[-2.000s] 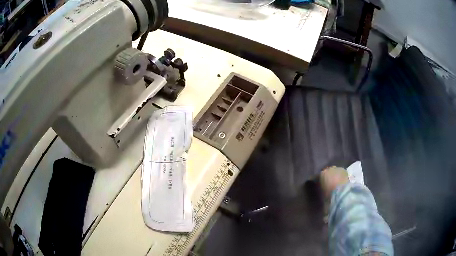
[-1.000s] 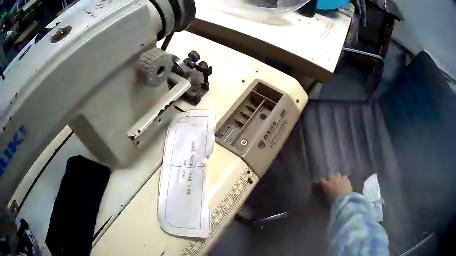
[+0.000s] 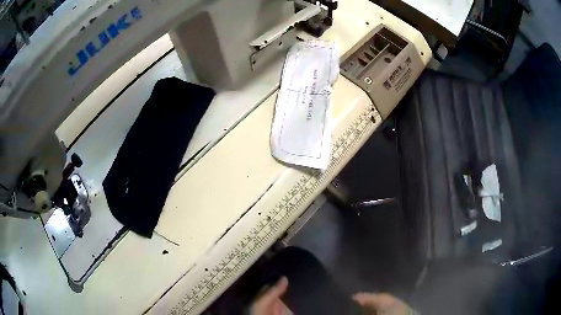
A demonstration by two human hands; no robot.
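A dark cut piece (image 3: pixel 160 141) lies flat on the machine table, right of the presser foot (image 3: pixel 77 200). A marked white pattern template (image 3: pixel 304 107) lies near the ruler edge. Below the table's front edge, another dark piece (image 3: pixel 301 277) shows between my hands. My left hand (image 3: pixel 270 299) is at the bottom edge, cut off, with its thumb and fingers on this piece. My right hand (image 3: pixel 384 303) is at the piece's right side, blurred and cut off; its grip is unclear.
The JUKI head (image 3: pixel 104 43) spans the upper left. The accessory tray (image 3: pixel 390 61) is at the table's right end. A black chair (image 3: pixel 440 141) alongside holds white scraps (image 3: pixel 491 192) and a small dark item.
The view has shifted left and down, bringing the presser foot into view. My right hand has left the chair seat and is beside the dark piece at the bottom. My left hand has come into view.
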